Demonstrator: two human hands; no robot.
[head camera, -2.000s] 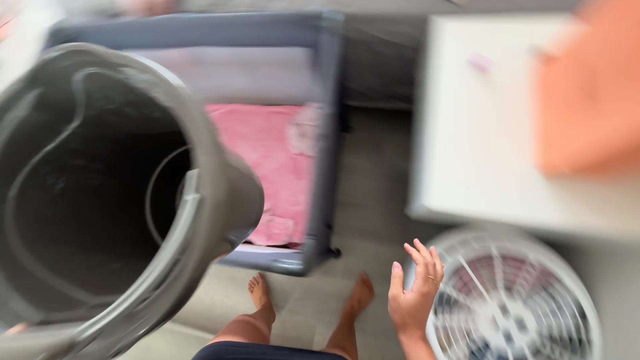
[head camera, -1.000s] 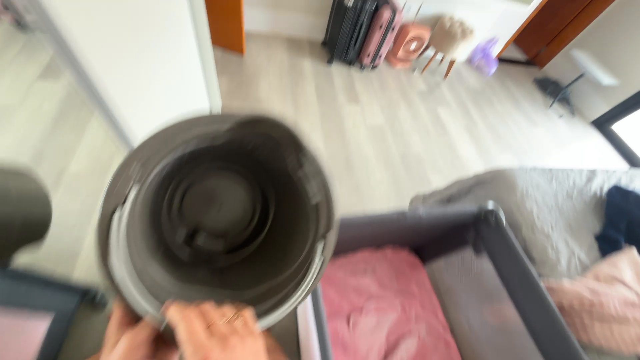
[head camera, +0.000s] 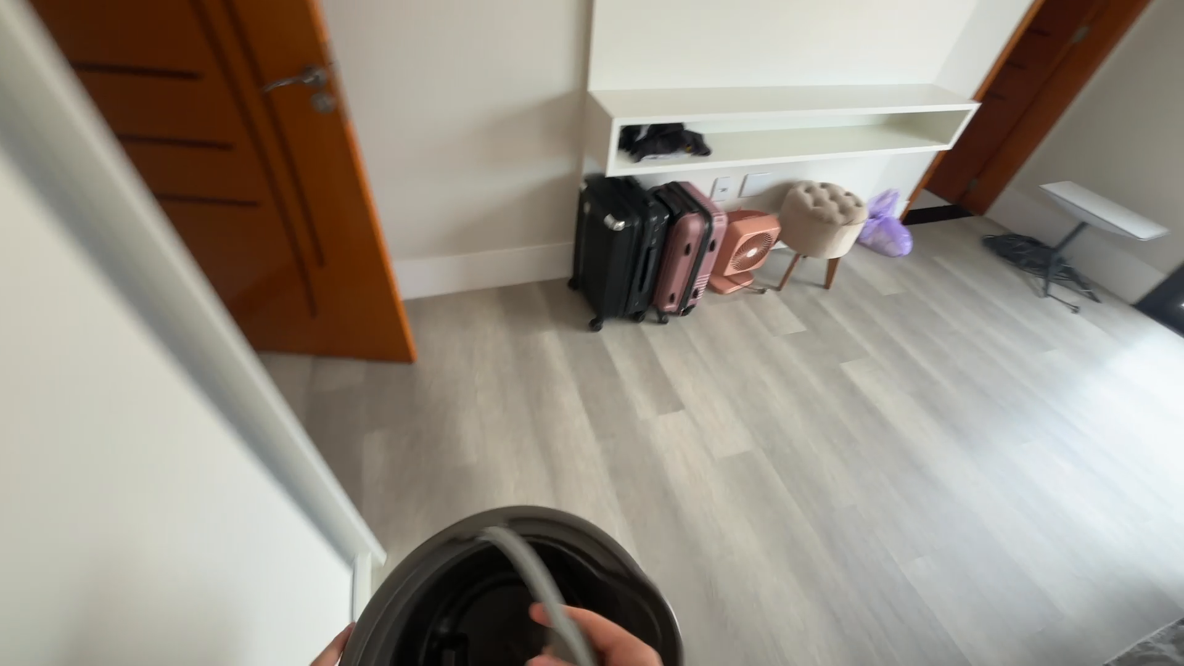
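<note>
A dark grey plastic bucket (head camera: 407, 592) with a spout in its rim is held low at the bottom of the view, its mouth facing up. My right hand (head camera: 601, 638) grips the bucket's light grey handle (head camera: 532, 569) over the opening. Only a few fingers of my left hand (head camera: 333, 647) show, at the left outer side of the bucket; the bucket hides the rest. Nothing is visible inside the dark bucket.
A white panel edge (head camera: 231, 370) runs close on the left, with an open wooden door (head camera: 305, 185) beyond. By the far wall stand black (head camera: 615, 250) and pink suitcases (head camera: 689, 250), a pink fan (head camera: 745, 250) and a tufted stool (head camera: 821, 222), below a white shelf (head camera: 786, 102).
The view has swung away from the playpen toward the far wall. My right hand, at the bucket's rim a second ago, is now on its handle. The bucket sits lower in view.
</note>
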